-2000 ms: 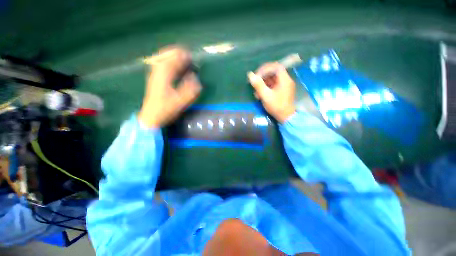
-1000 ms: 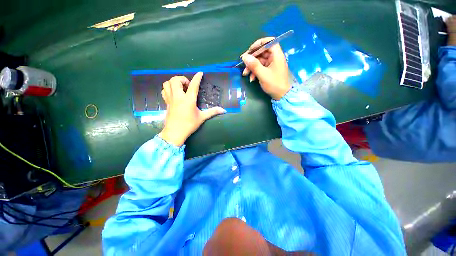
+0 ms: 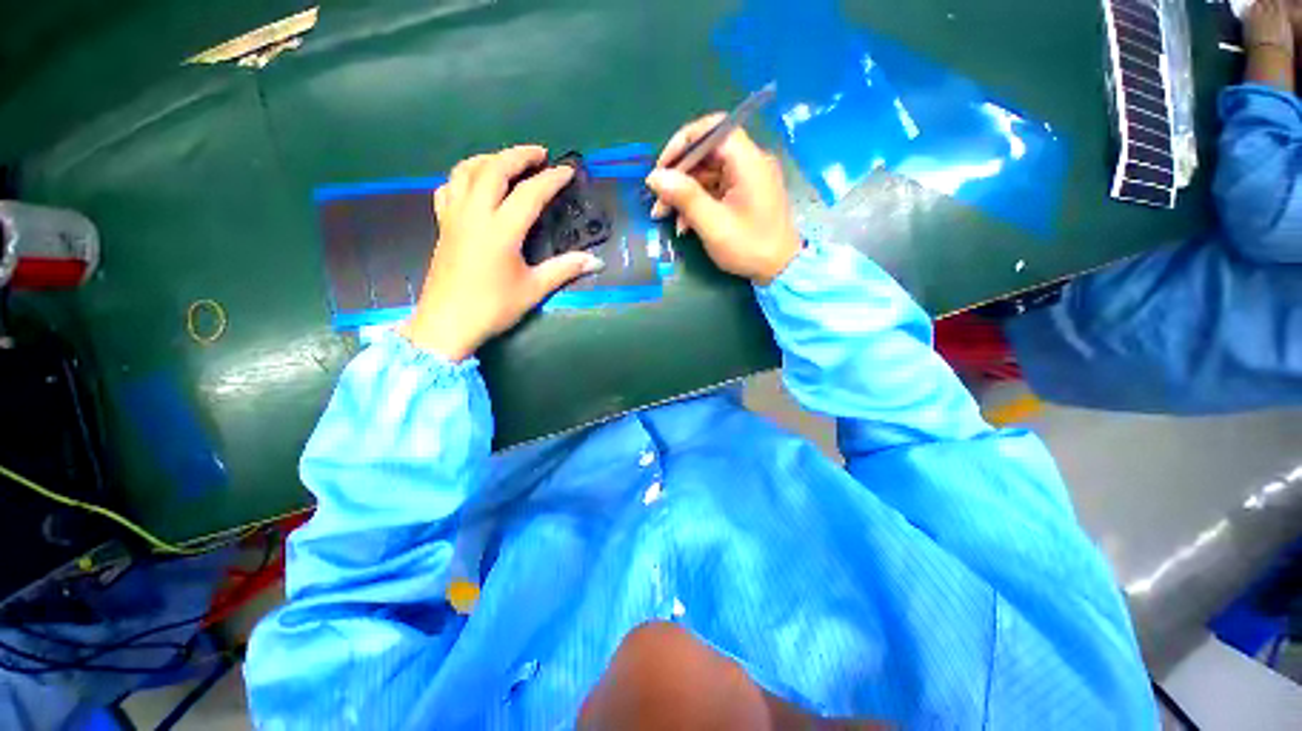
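Note:
My left hand (image 3: 493, 250) holds a black plastic housing (image 3: 577, 226) between thumb and fingers, over the middle of the adhesive sheet. Small holes show on the housing's face. The dark die-cut adhesive strips (image 3: 379, 254) lie on blue backing film (image 3: 343, 190), with small white marks near the right end. My right hand (image 3: 725, 197) holds tweezers (image 3: 735, 120) like a pen, just right of the housing. The tweezers' tips are near the sheet's upper right part and are too small to make out; whether they hold a piece cannot be told.
Loose shiny blue film (image 3: 914, 122) lies to the right. A black-and-white strip sheet (image 3: 1144, 107) is beyond it, near another person's arm (image 3: 1257, 214). A rubber band (image 3: 207, 321) and a red-and-white can (image 3: 50, 247) are at left. Pale scraps (image 3: 264, 39) lie at the far side.
Since one second ago the view has shifted, so the bench things sit further left and higher. My left hand now grips the housing more upright, with its holed face showing. Two seconds ago it was off the sheet.

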